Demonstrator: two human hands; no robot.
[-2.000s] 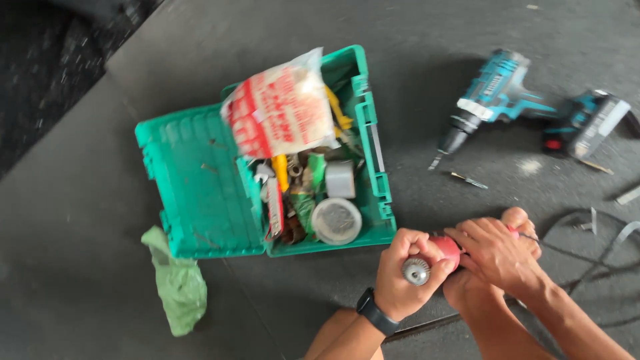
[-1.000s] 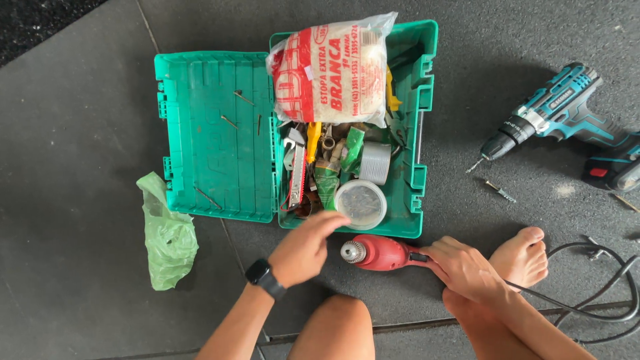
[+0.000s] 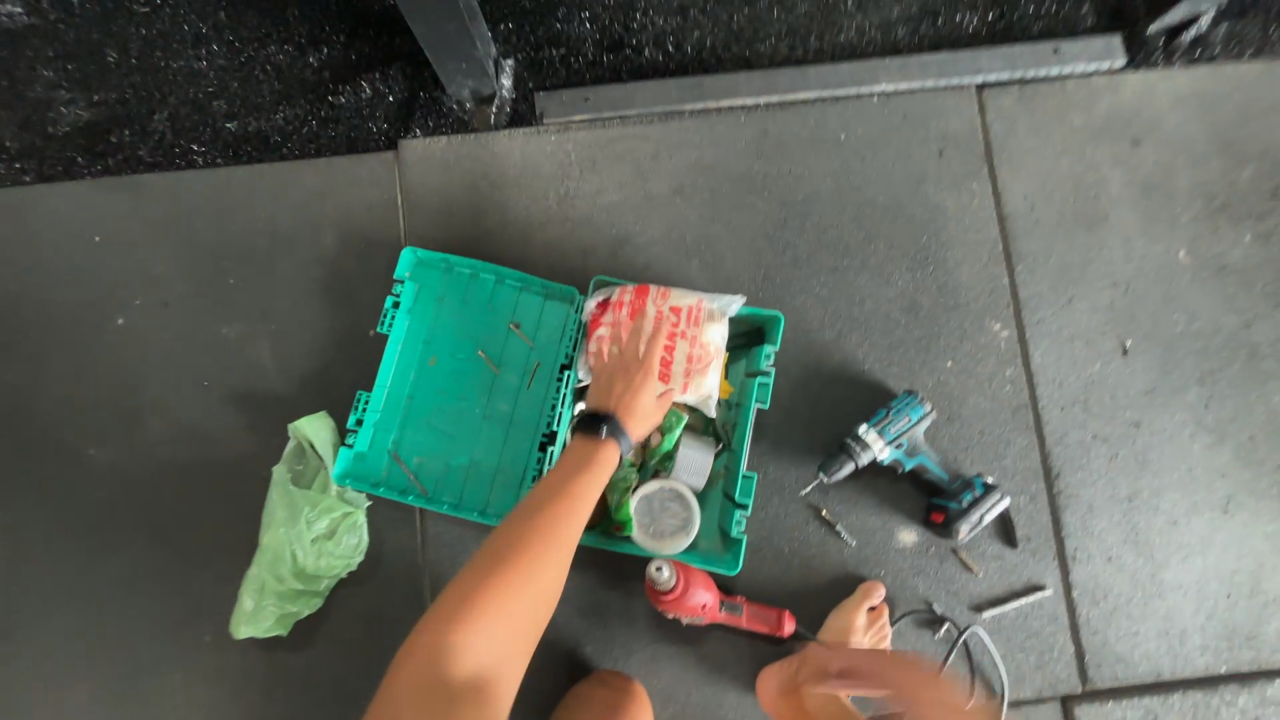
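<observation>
My left hand (image 3: pixel 630 378), a dark watch on its wrist, lies with spread fingers on a plastic bag of white material with red print (image 3: pixel 690 350). That bag sits in the upper part of an open green plastic toolbox (image 3: pixel 748 500). Below it in the box are a roll of grey tape (image 3: pixel 692 460), a round lidded tub (image 3: pixel 665 516) and green packets. A red corded drill (image 3: pixel 700 598) lies on the floor just below the box. My right hand (image 3: pixel 850 672) is blurred near my foot, right of the drill's handle; its fingers cannot be made out.
A teal cordless drill (image 3: pixel 895 435) lies at right, with a drill bit (image 3: pixel 837 526) and a metal rod (image 3: pixel 1014 602) nearby. The cord (image 3: pixel 965 650) loops beside the foot. Several thin pieces lie in the toolbox lid (image 3: pixel 460 380). A green plastic bag (image 3: pixel 305 530) is at left, a metal bar (image 3: pixel 830 78) above.
My left hand has moved from beside the red drill up onto the printed bag. My right hand has let go of the drill, which now lies on the floor. The view is wider.
</observation>
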